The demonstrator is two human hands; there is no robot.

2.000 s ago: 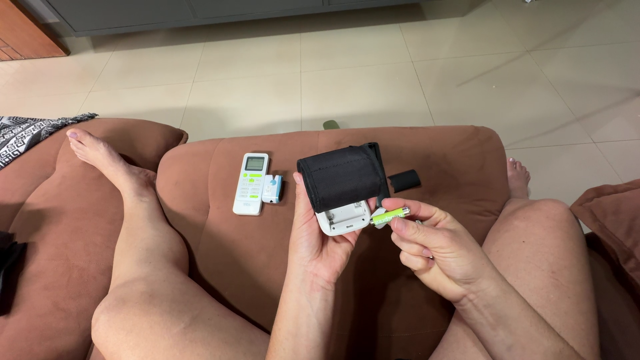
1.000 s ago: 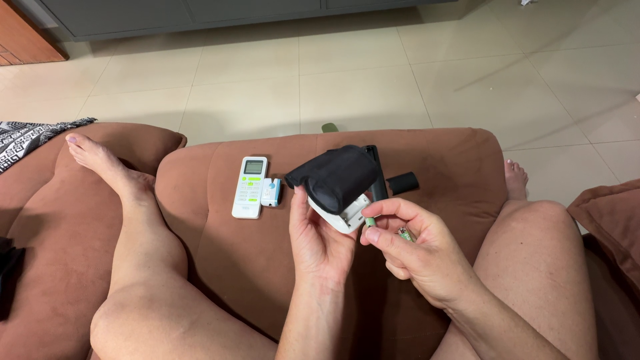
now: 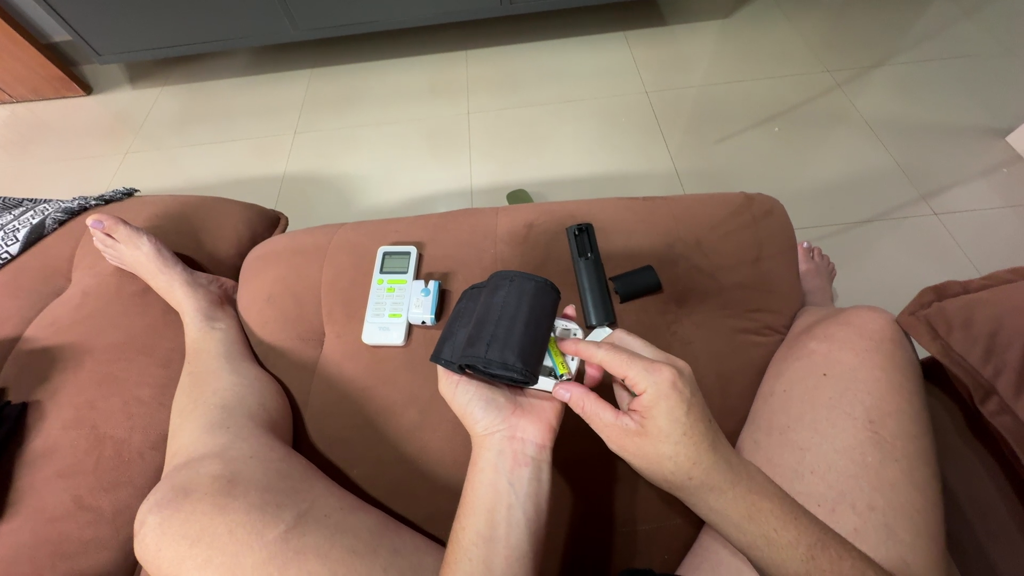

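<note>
My left hand holds a wrist blood pressure monitor from below; its black fabric cuff faces up and its white body shows at the right with the battery compartment uncovered. A yellow-green battery lies in that compartment, touched by the fingertips of my right hand. A small white piece, perhaps the battery cover, shows behind the right hand's fingers. How much else the right hand's curled fingers hold is hidden.
On the brown sofa seat lie a white air-conditioner remote, a small white-and-blue device, a black remote with its battery bay uncovered, and a black cover. My legs flank them.
A battery that was between my right fingers is now in the monitor's compartment. The monitor has shifted and turned in my left hand, and more of the black remote shows.
</note>
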